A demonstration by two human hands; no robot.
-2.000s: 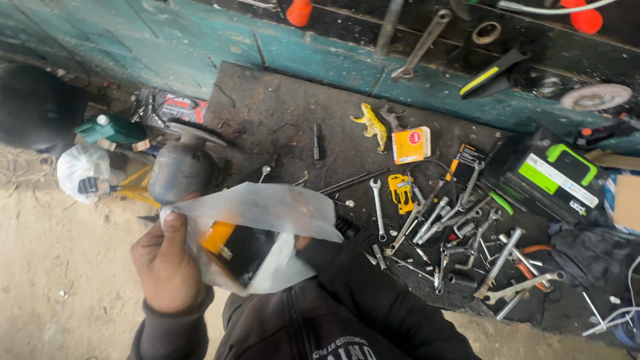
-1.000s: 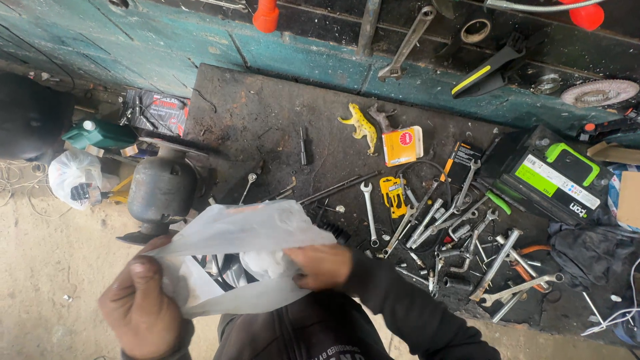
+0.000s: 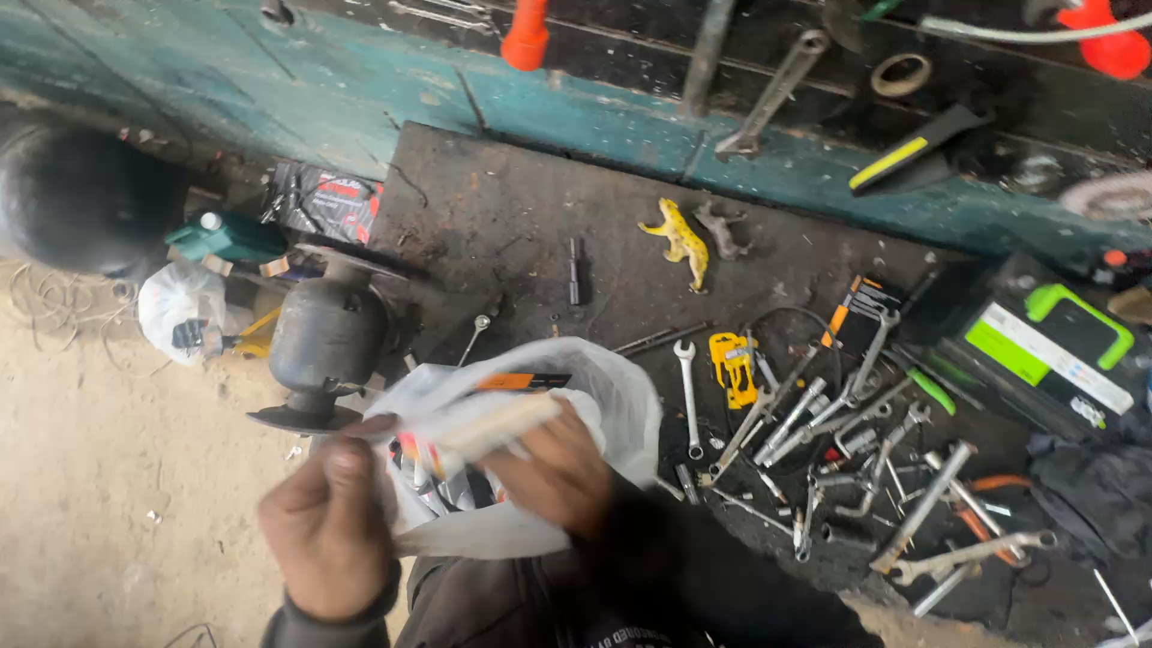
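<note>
A white plastic bag (image 3: 621,387) is spread open at the front edge of the dark workbench, with small packaged items inside, among them a black and orange package (image 3: 524,382). Its left edge is pinched in my left hand (image 3: 333,522). My right hand (image 3: 558,463), at the bag's mouth, holds a pale, flat, blurred packet (image 3: 495,427) above the contents. What exactly the packet is cannot be told. Just left of the bag stands a bench grinder (image 3: 328,333) or similar round-bodied machine. A combination wrench (image 3: 688,396) lies right of the bag.
Wrenches and sockets (image 3: 837,432) are heaped on the bench's right side, near a black battery (image 3: 1035,351) with a green handle. Behind lie a yellow spotted animal figure (image 3: 679,243) and a yellow plastic holder (image 3: 733,369). More tools hang from the wall, including a wrench (image 3: 776,94).
An orange and black package seen at the bag two seconds ago gave way to my right hand reaching into the bag; that hand now holds a pale packet. My left hand keeps the bag's edge.
</note>
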